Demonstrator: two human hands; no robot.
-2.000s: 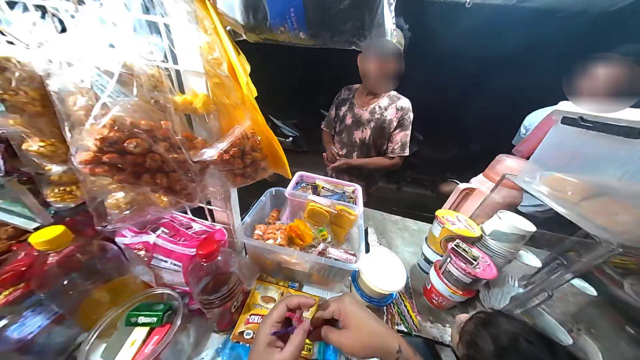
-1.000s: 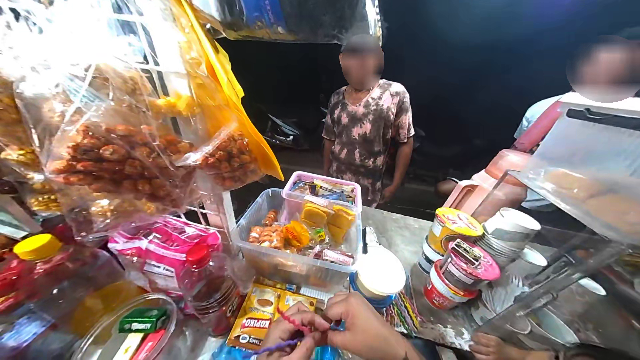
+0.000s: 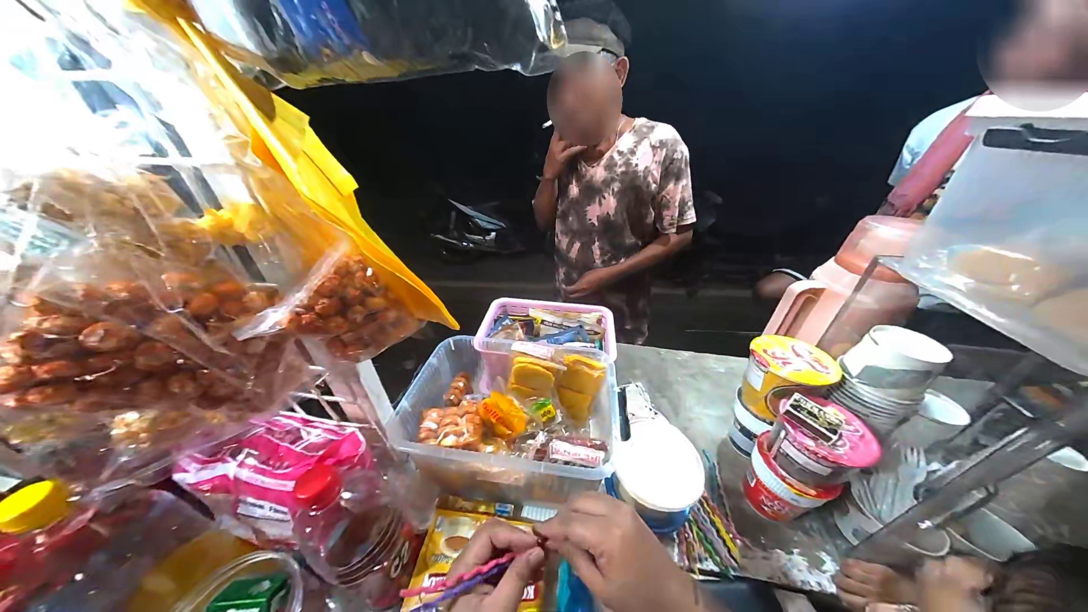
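My left hand (image 3: 501, 565) pinches a braided cord of pink and purple strands (image 3: 463, 582) at the bottom centre. Against it, my right hand (image 3: 616, 544) has its fingertips closed at the cord's end. Yellow coffee sachets (image 3: 442, 544) lie beneath and beside my left hand. Just beyond the hands stands a clear plastic bin (image 3: 501, 463) of packaged snacks, with a pink basket (image 3: 544, 303) at its back. A white-lidded tub (image 3: 659, 463) is right of the bin, and a bundle of coloured cords (image 3: 714, 527) lies beside it.
Bags of brown round snacks (image 3: 110, 348) hang at left above bottles with a red cap (image 3: 316, 487) and a yellow cap (image 3: 34, 507). Instant noodle cups (image 3: 790, 374), paper cups (image 3: 897, 365) and a pink jug (image 3: 850, 297) stand at right. A person faces the counter; another person's hands are lower right.
The standing person has raised a hand to the face, where it hung low a second ago. My hands remain together on the cord.
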